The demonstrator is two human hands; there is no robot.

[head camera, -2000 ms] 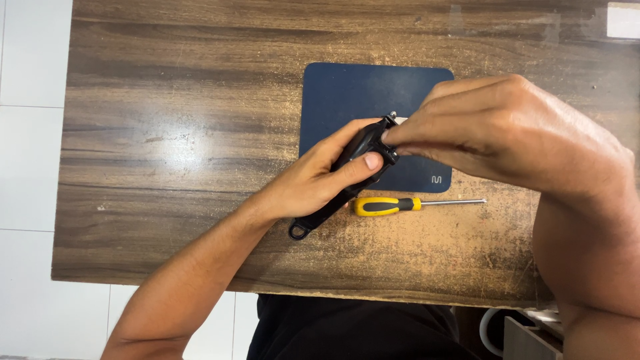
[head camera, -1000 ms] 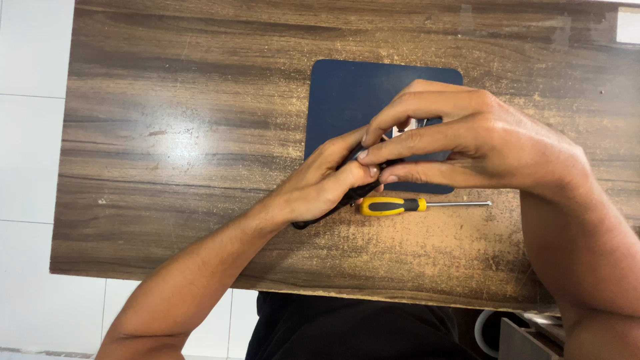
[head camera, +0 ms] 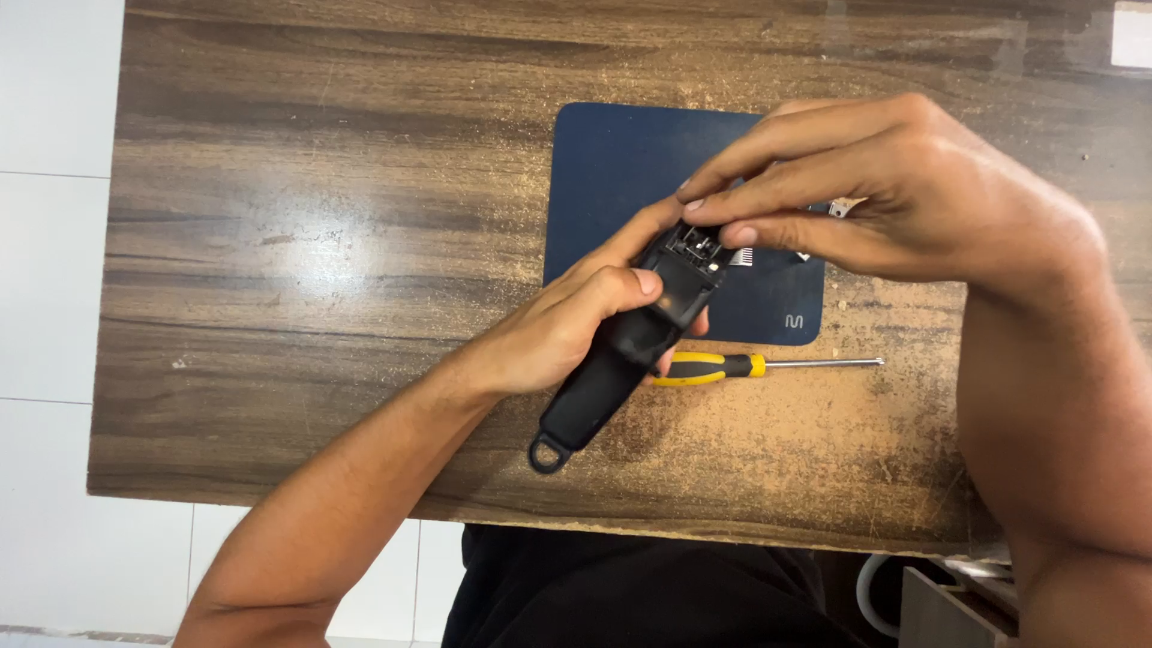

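My left hand (head camera: 576, 324) grips a black hair clipper (head camera: 621, 360), its hanging loop pointing down toward me and its thumb side on the housing. Small metal parts show in the clipper's uncovered head. At that head, the fingertips of my right hand (head camera: 864, 189) are pinched together; whether they hold a small part cannot be told. Behind the right hand, a toothed metal clipper blade (head camera: 742, 257) and other small metal pieces (head camera: 841, 209) are partly visible over the blue mat (head camera: 612, 162). A yellow and black screwdriver (head camera: 720, 367) lies below the mat, its handle end partly hidden by my left hand.
The worn wooden table (head camera: 270, 270) has its front edge close to my body. Fine specks are scattered over its surface. Below the table at the lower right stands an open drawer (head camera: 954, 607) beside a pale, round-rimmed object (head camera: 875, 594).
The clipper's head, mostly covered by my hands one second ago, now shows its inner metal parts. My right hand's fingers have moved to its top end. The screwdriver has stayed on the table.
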